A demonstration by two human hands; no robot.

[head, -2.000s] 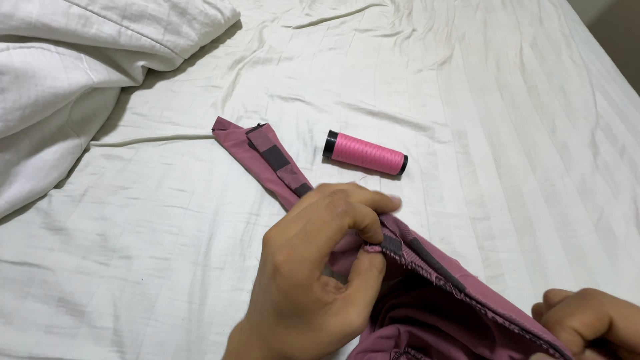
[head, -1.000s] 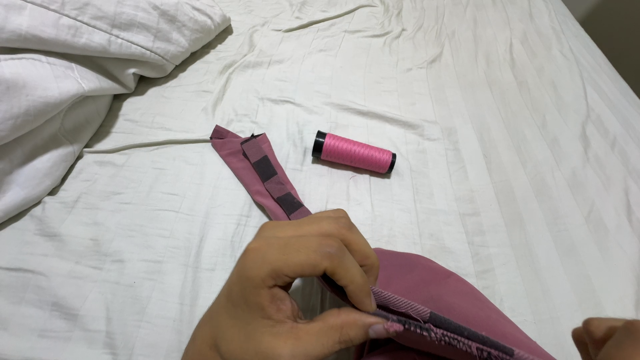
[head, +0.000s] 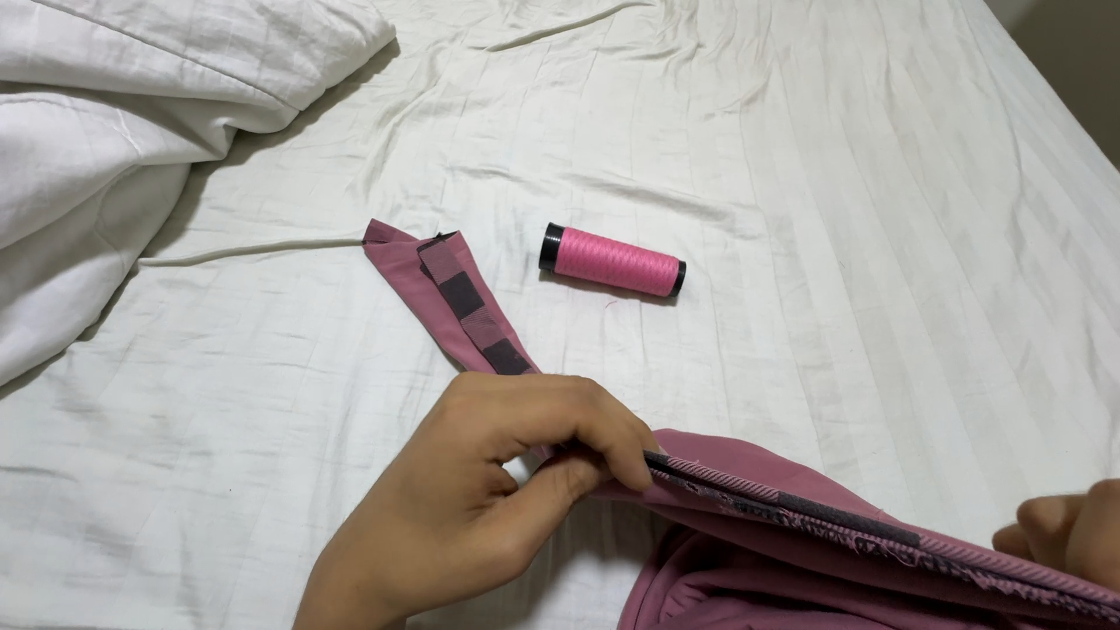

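A mauve fabric garment point(head: 752, 464) with a frayed, overlocked seam edge and dark grey patches runs from the lower middle to the lower right. My left hand point(head: 516, 464) pinches its edge between thumb and fingers. A folded strip of the same fabric point(head: 420, 289), with dark patches, extends beyond that hand to the upper left. At the right edge, my right hand point(head: 1063, 529) is partly out of view, its fingers curled beside the seam; its grip on the fabric cannot be made out. The spool of pink thread point(head: 617, 261) with black ends lies on its side above the garment.
The wrinkled white bed sheet point(head: 831, 289) lies under everything. A bunched white quilt point(head: 105, 157) fills the upper left. A raised fold in the sheet runs from the quilt to the strip's tip. The bed's edge shows at the upper right.
My left hand's pinch has shifted along the seam toward the strip, and a longer stretch of seam edge shows to its right. The spool lies still.
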